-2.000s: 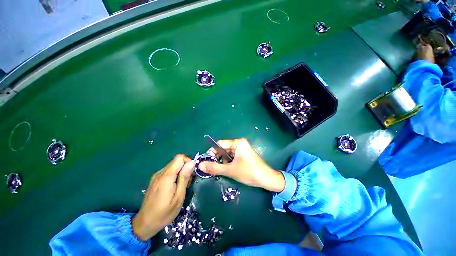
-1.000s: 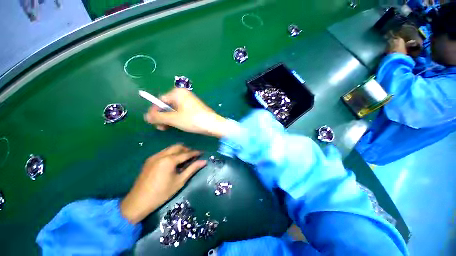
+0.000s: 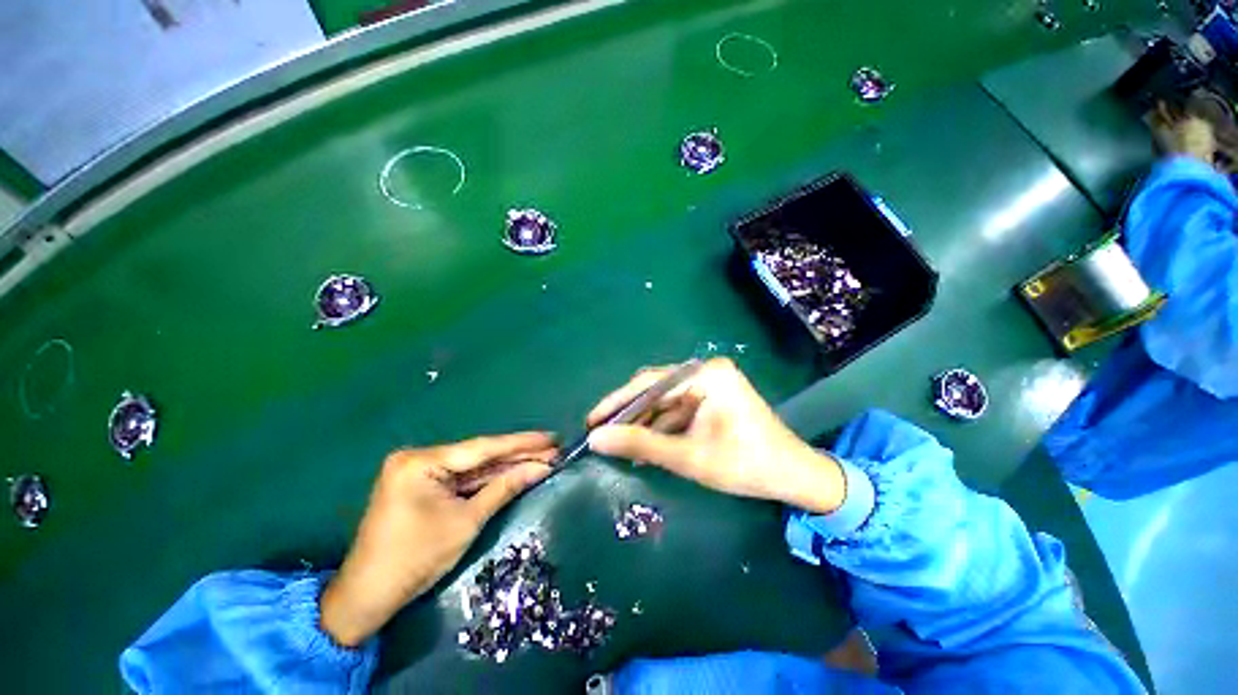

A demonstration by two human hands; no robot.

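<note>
My right hand (image 3: 720, 432) holds slim metal tweezers (image 3: 654, 397) like a pen, tip pointing down-left. My left hand (image 3: 432, 513) lies palm down in front of me, thumb and fingertips together at the tweezers' tip. Whether a small part is between them is too small to tell. A loose pile of small shiny metal parts (image 3: 523, 604) lies just below the hands, with a smaller cluster (image 3: 637, 520) to its right. A round metal unit (image 3: 345, 299) lies on the green belt beyond my left hand.
More round units lie along the belt, one at centre (image 3: 530, 231), and one lies on the bench (image 3: 960, 394). A black bin (image 3: 889, 292) of shiny parts stands right of my hands. A silvery reel in a yellowish frame (image 3: 1093, 292) is near a neighbour's blue sleeve (image 3: 1188, 272). A metal rail (image 3: 204, 170) borders the belt.
The round unit held in my hands earlier is gone from them, and a further unit lies on the belt. My right hand reached over the belt, then came back to my left fingertips.
</note>
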